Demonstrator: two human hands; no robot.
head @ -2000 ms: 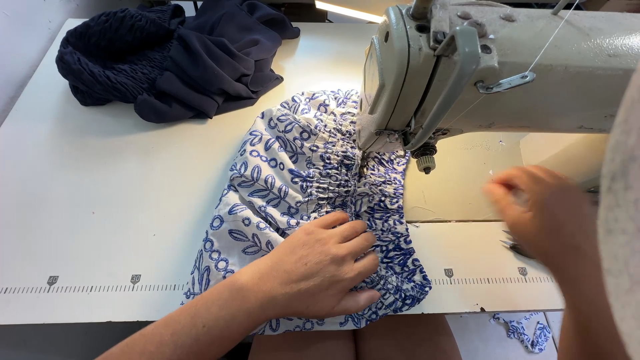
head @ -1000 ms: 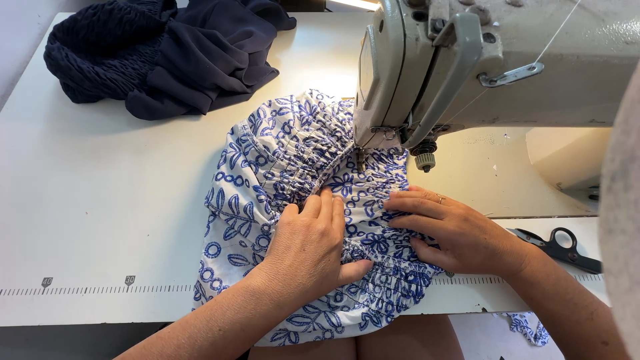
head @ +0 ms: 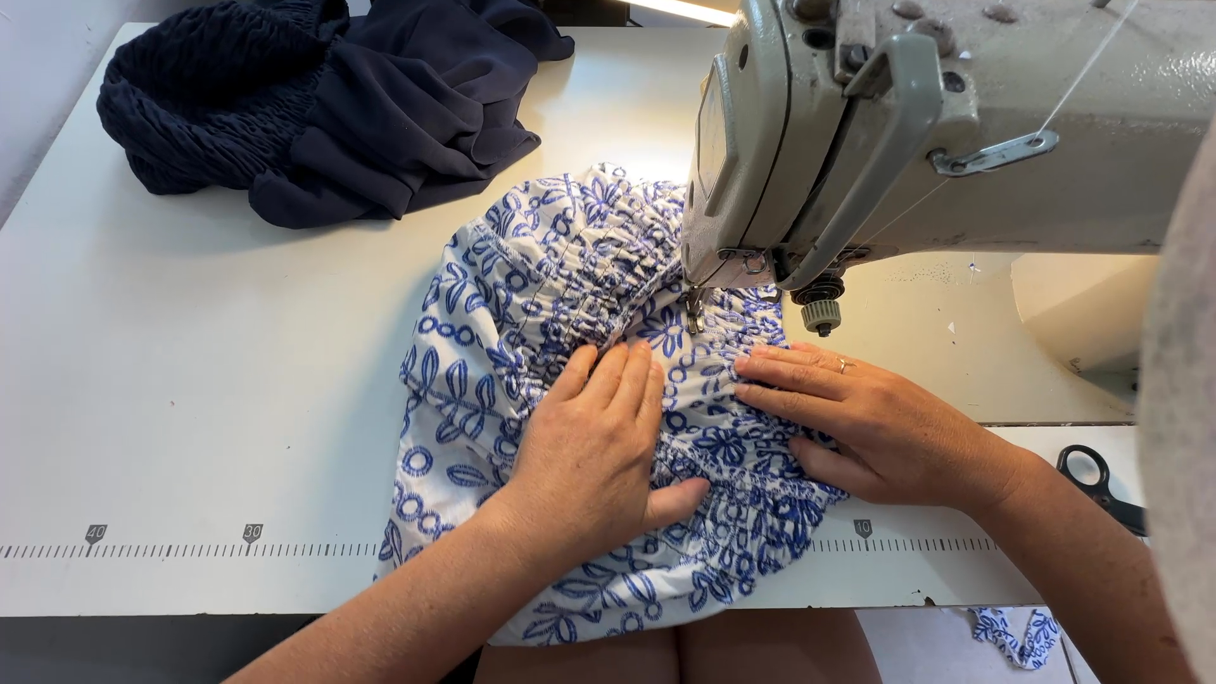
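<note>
A white fabric piece with blue embroidered leaves and flowers (head: 456,380), gathered in rows, lies on the sewing table and runs under the presser foot (head: 695,312) of a sewing machine (head: 760,142). My left hand (head: 594,446) rests flat on the cloth, fingers close together, just below and left of the foot. To the right, my right hand (head: 864,423) lies on the gathered right edge with its fingers slightly bent and a ring on one. Whether either hand pinches the cloth is hard to see. The needle tip is too small to make out.
Dark navy gathered fabric (head: 399,114) lies at the back left. Black-handled scissors (head: 1102,484) are at the right, partly hidden by a pale blurred shape. A printed ruler (head: 313,549) runs along the table's front edge. A patterned scrap (head: 1016,635) lies below the table.
My right hand, off the cloth and near the scissors two seconds ago, has come left onto the fabric. My left hand has moved up the cloth toward the foot, and the fabric has shifted.
</note>
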